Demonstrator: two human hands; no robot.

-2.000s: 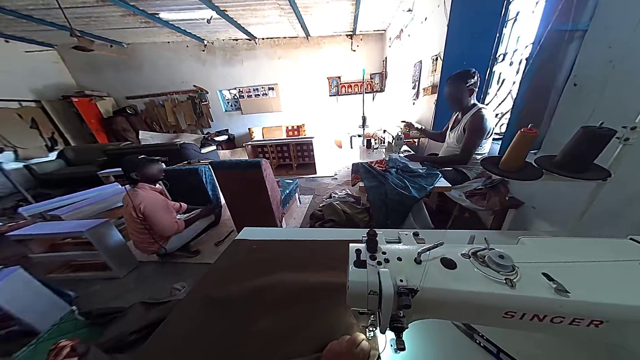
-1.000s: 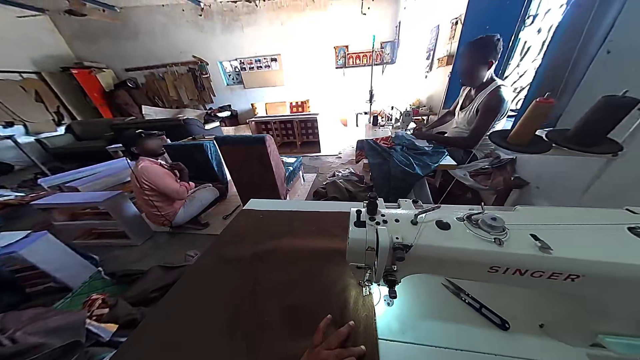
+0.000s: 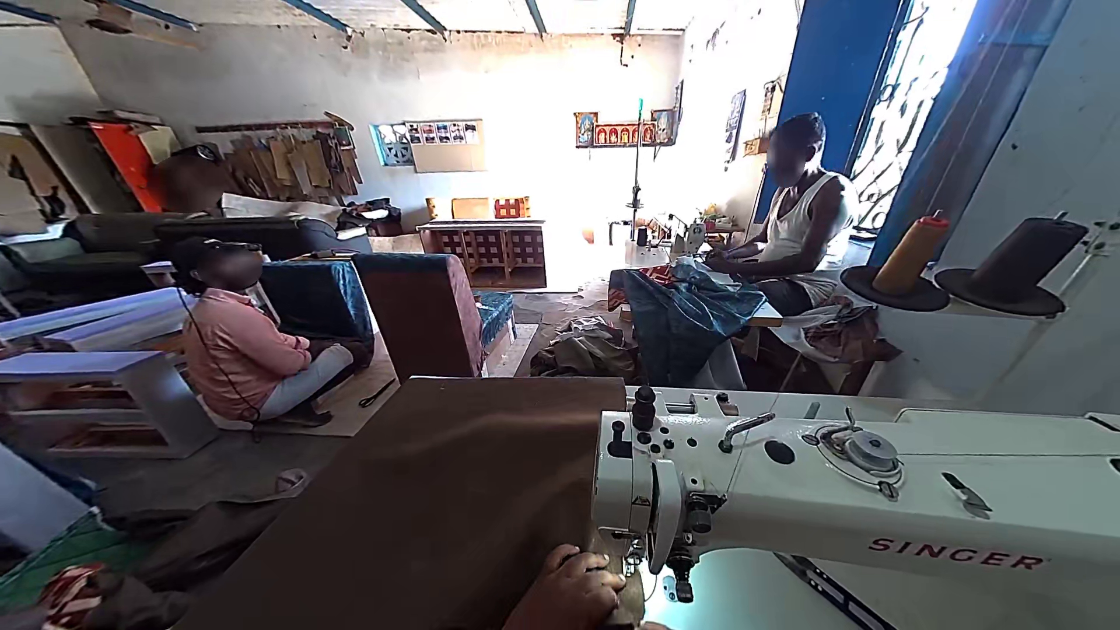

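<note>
My left hand [image 3: 573, 588] is at the right edge of a large brown sheet of leather-like material [image 3: 455, 472], its fingers bent together and gripping the edge close to the needle area. The sheet lies flat, left of and partly at the head of a white Singer sewing machine [image 3: 787, 507]. A lit presser foot [image 3: 637, 553] sits just right of my fingertips. Black-handled thread snips [image 3: 831, 591] rest on the machine bed below the arm. A bit of skin at the bottom edge is probably my left thumb. My right hand does not show.
Orange [image 3: 912, 254] and black [image 3: 1019, 262] thread cones stand at right. Beyond, a person [image 3: 809, 219] sits at another sewing machine [image 3: 691, 236] with blue cloth [image 3: 687, 328]. Another person [image 3: 249, 350] sits on the floor, near a white wooden frame [image 3: 166, 394] and upholstered seats [image 3: 420, 306].
My left hand has moved from lying spread on the brown sheet to its edge beside the needle, fingers drawn together. The person on the floor has lowered their hands to their lap.
</note>
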